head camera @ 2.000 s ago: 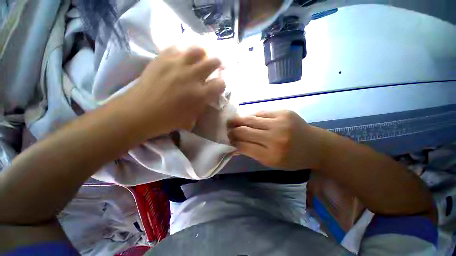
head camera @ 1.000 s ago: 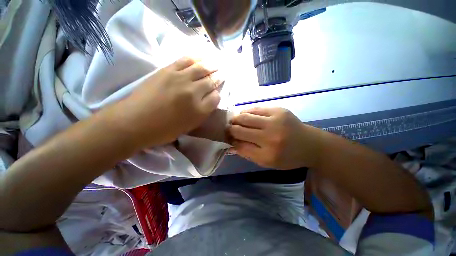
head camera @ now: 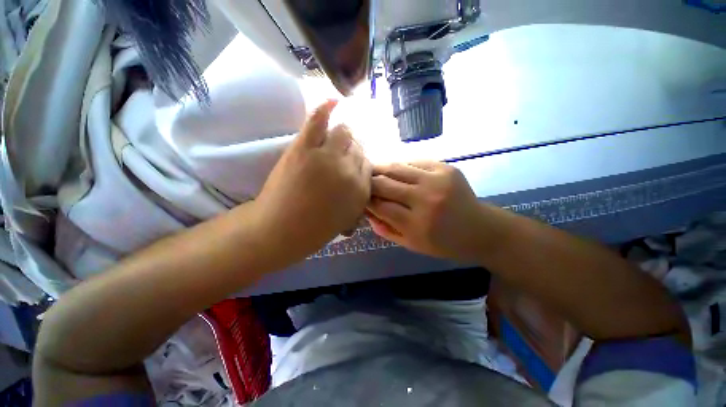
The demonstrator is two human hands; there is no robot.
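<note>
The pale garment (head camera: 215, 131) lies heaped on the machine bed left of the needle area. My left hand (head camera: 322, 179) rests at the garment's right side, its index finger pointing up toward the glare under the machine head. My right hand (head camera: 422, 208) is close against it, fingertips bent together where the hands meet. What lies between the fingertips is hidden, so I cannot tell if either hand grips cloth. The needle area is mostly lost in white glare. The ribbed dark knob (head camera: 419, 113) stands just above my right hand.
The white machine bed (head camera: 557, 103) extends right, with a ruler (head camera: 589, 208) along its grey front edge. Dark strands (head camera: 163, 40) hang at upper left. A red basket (head camera: 239, 350) is below the table edge. More crumpled cloth (head camera: 700, 262) is at far right.
The cloth fold that hung over the front edge beneath my hands is gone from there, uncovering the ruler. My left hand has turned more upright and moved against my right hand.
</note>
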